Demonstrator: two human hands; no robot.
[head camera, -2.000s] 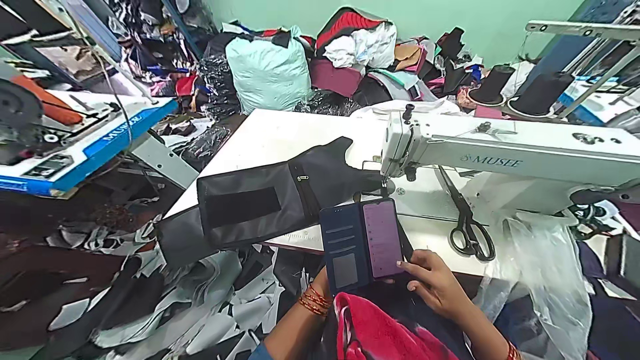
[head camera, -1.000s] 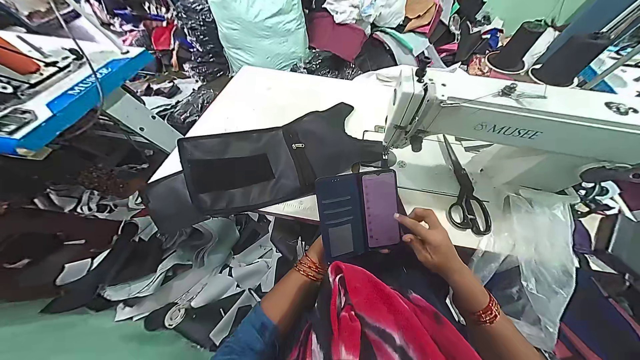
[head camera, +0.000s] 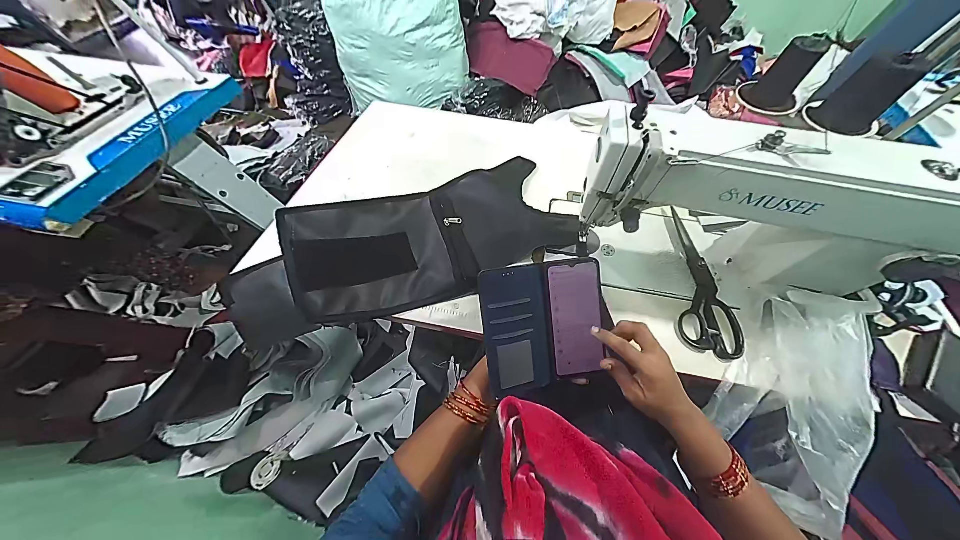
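Observation:
My left hand (head camera: 480, 381) holds a smartphone (head camera: 576, 319) in an opened dark blue wallet case (head camera: 513, 300) from below; most of its fingers are hidden behind the case. The index finger of my right hand (head camera: 637, 364) touches or hovers at the lit screen's right edge; which, I cannot tell. Behind the phone, a black fabric piece with a zipper (head camera: 375, 251) lies on the white sewing table (head camera: 420, 142), its narrow end under the needle area of a sewing machine (head camera: 772, 187). Black-handled scissors (head camera: 705, 300) rest on the table to the right of the phone.
Clear plastic sheeting (head camera: 802, 405) hangs over the table's right front. Fabric scraps (head camera: 315, 390) cover the floor at left. Another sewing machine table (head camera: 150, 150) stands at far left. Thread cones (head camera: 784, 75) stand behind the machine; a stuffed pale green bag (head camera: 397, 52) and cloth heaps lie beyond.
The view has tilted downward since the earliest frame. Both hands stay at the phone, and the black piece and scissors keep their places on the table.

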